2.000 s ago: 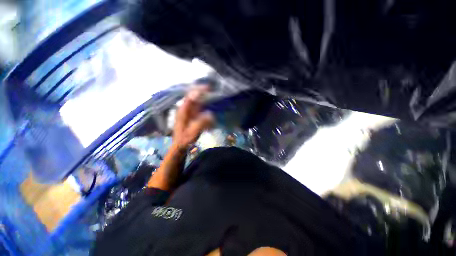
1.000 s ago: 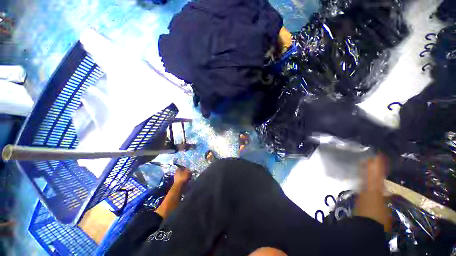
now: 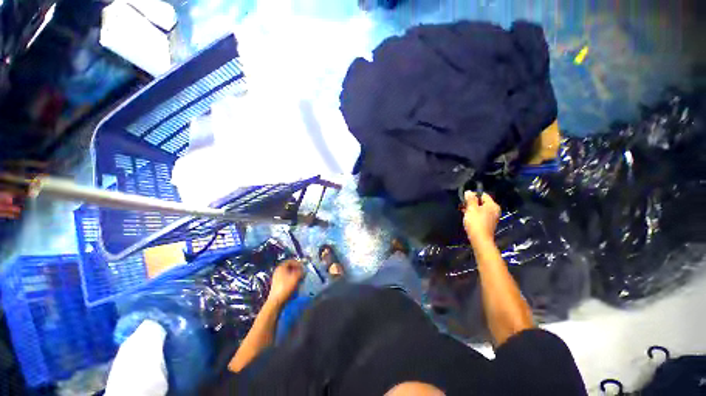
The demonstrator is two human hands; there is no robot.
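Observation:
A heap of dark navy garments (image 3: 449, 108) lies ahead, right of centre. My right hand (image 3: 481, 213) is at its near edge, with fingers closed on a hanger hook (image 3: 469, 188). My left hand (image 3: 286, 280) is low, left of centre, with curled fingers; whether it holds anything is unclear. A thin dark strip shows just beside it. A long pale tube (image 3: 131, 199) sticks out to the left over the dark blue plastic basket (image 3: 143, 182), which holds whitish poly bags (image 3: 224, 147).
Shiny black bagged garments (image 3: 611, 216) lie on the right, and more (image 3: 240, 290) at lower left. A bright blue crate (image 3: 54, 317) and a translucent blue sack (image 3: 186, 340) are at lower left. Dark hooks (image 3: 658, 353) show on the white surface (image 3: 619, 332). A box edge (image 3: 548, 145) shows beside the garment heap.
My right hand has moved from the bagged garments on the right to the navy heap and closed on a hook. The view has turned. My left hand stays low beside the stand.

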